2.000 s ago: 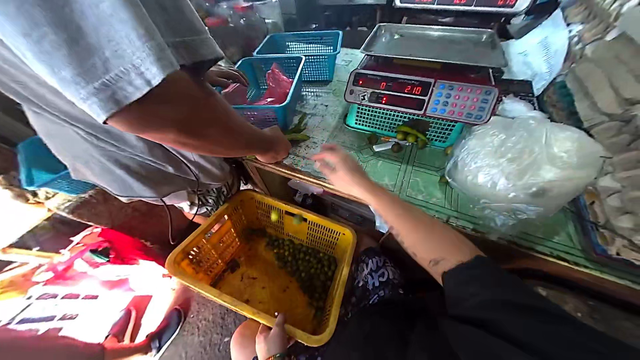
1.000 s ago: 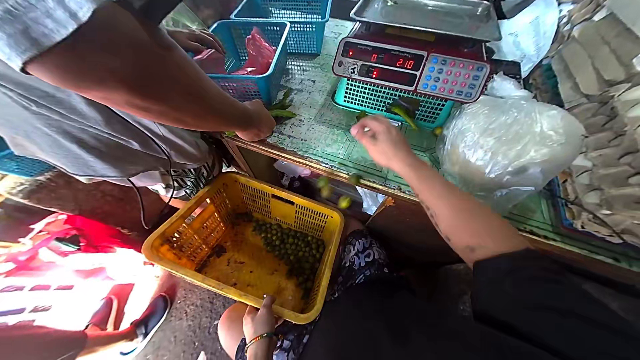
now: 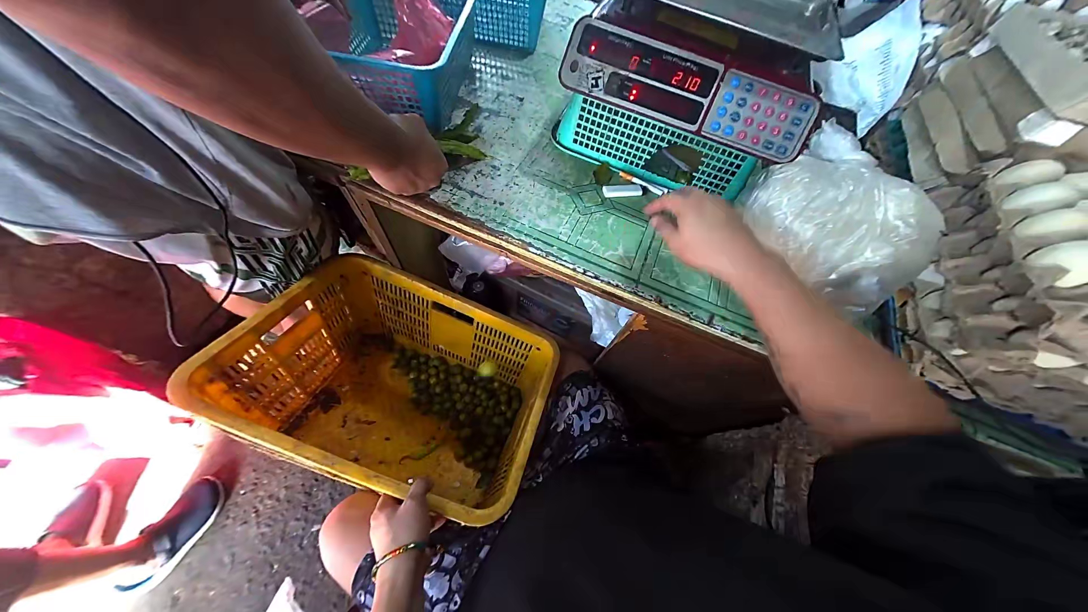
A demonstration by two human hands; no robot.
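Observation:
My left hand (image 3: 403, 520) grips the near rim of a yellow plastic crate (image 3: 357, 484), which leans by my lap. Small round green fruits (image 3: 463, 399) lie heaped at the crate's right side, with one paler fruit (image 3: 487, 369) among them. Over the green counter, my right hand (image 3: 699, 228) has curled fingers beside a small white stick-like item (image 3: 623, 191); whether it touches or holds anything cannot be told. Just beyond stands a digital scale (image 3: 688, 85) with lit red digits, above an upturned teal basket (image 3: 654, 140).
A co-worker's hand (image 3: 410, 157) rests at the counter's edge by green chili-like pods (image 3: 461, 150). Blue baskets (image 3: 438, 81) stand behind, one with a pink plastic bag (image 3: 418, 32). Right of my hand sit a stuffed clear plastic bag (image 3: 846, 217) and stacked egg trays (image 3: 969, 255).
Green pieces near the teal basket are gone from there. A second ago, small green items were in the air between counter and crate. My left hand still holds the crate.

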